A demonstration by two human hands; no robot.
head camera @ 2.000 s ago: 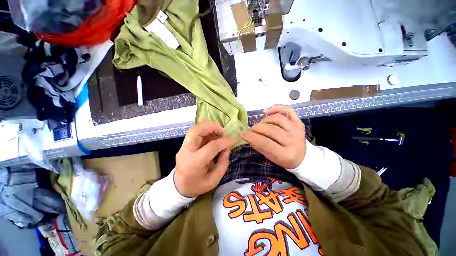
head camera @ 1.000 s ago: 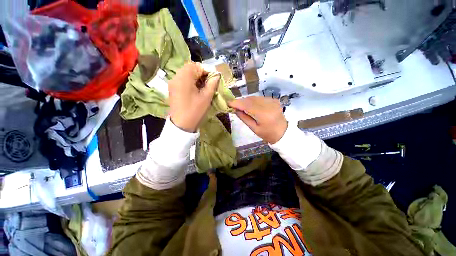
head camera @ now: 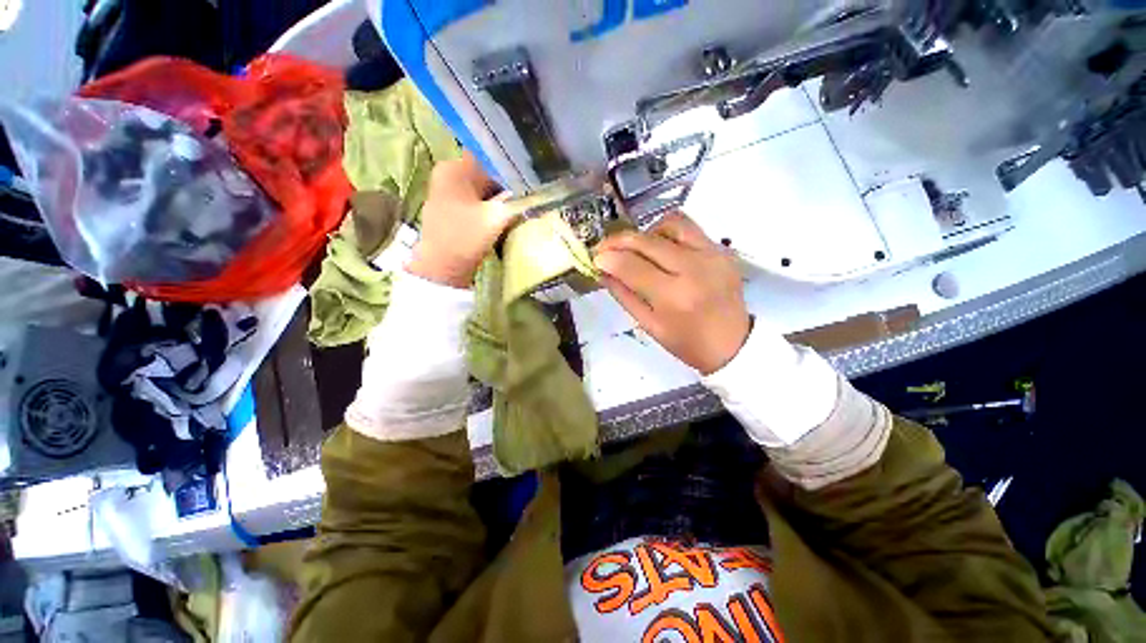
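A yellow-green knit garment point(head camera: 530, 364) hangs over the table's front edge, with more of it behind my left wrist. Its sleeve end point(head camera: 542, 256) lies at the needle area point(head camera: 586, 221) of the white sewing machine point(head camera: 754, 163). My left hand point(head camera: 452, 226) holds the cloth from the left, its fingertips partly hidden at the machine's end. My right hand point(head camera: 680, 291) pinches the edge of the sleeve end from the right, just in front of the needle area. Whether the cloth is under the presser foot I cannot tell.
A red bag point(head camera: 287, 176) and a clear bag with dark contents point(head camera: 163, 189) lie at back left. Dark and white cloth point(head camera: 176, 358) lies left. Brown tape point(head camera: 860, 329) is on the table. A thin metal tool point(head camera: 974, 407) and a green garment pile point(head camera: 1096, 550) are at right.
Both hands have moved from over the lap up to the machine's needle area, bringing the sleeve end with them. The view has shifted, showing more of the machine.
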